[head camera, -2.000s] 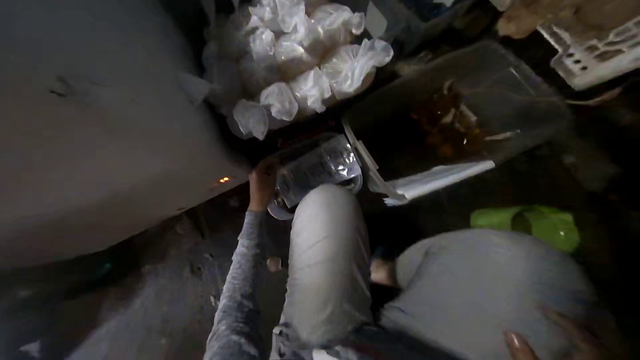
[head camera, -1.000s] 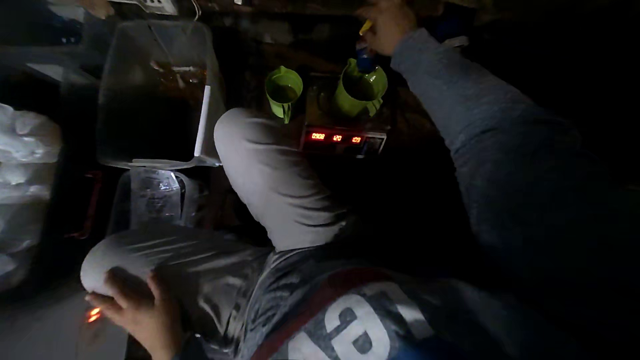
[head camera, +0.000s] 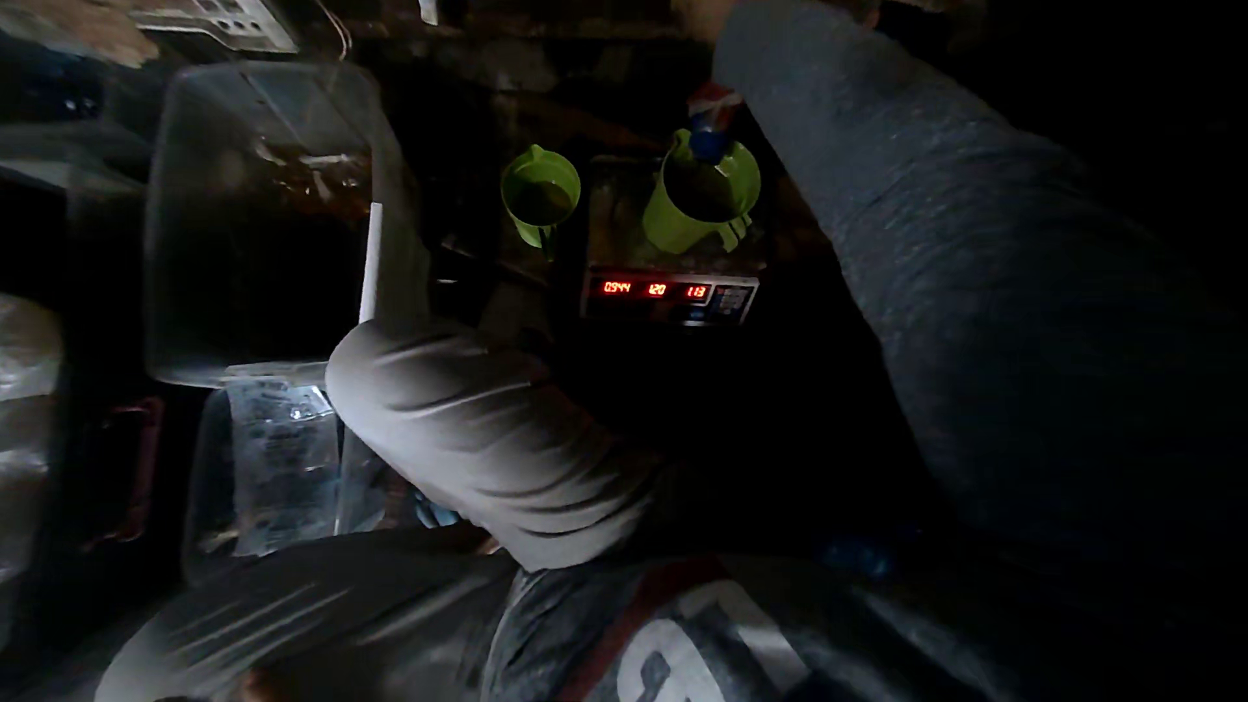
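Note:
A green plastic jug (head camera: 687, 200) stands on a digital scale (head camera: 673, 292) with lit red digits. Against its far rim is a red, white and blue object (head camera: 712, 122), perhaps a bottle or packet, beside my grey right sleeve. My right hand (head camera: 704, 15) is mostly cut off by the top edge, and what it holds cannot be made out. A second green jug (head camera: 538, 190), with some dark content, stands left of the scale. At the bottom edge, over my trouser leg, only a bit of my left hand (head camera: 258, 685) shows.
To the left is a clear plastic tub (head camera: 161, 234) with brownish contents. Below it, a smaller clear container (head camera: 200, 487) holds a plastic packet. White bags (head camera: 24, 370) lie at the left edge, near a pink handle (head camera: 146, 468). A white plastic crate (head camera: 239, 24) is at the upper left.
The view has swung over to the scale since the oldest frame. My left hand, resting spread on my knee one second ago, has slipped mostly out of view. My right hand has moved to the top edge.

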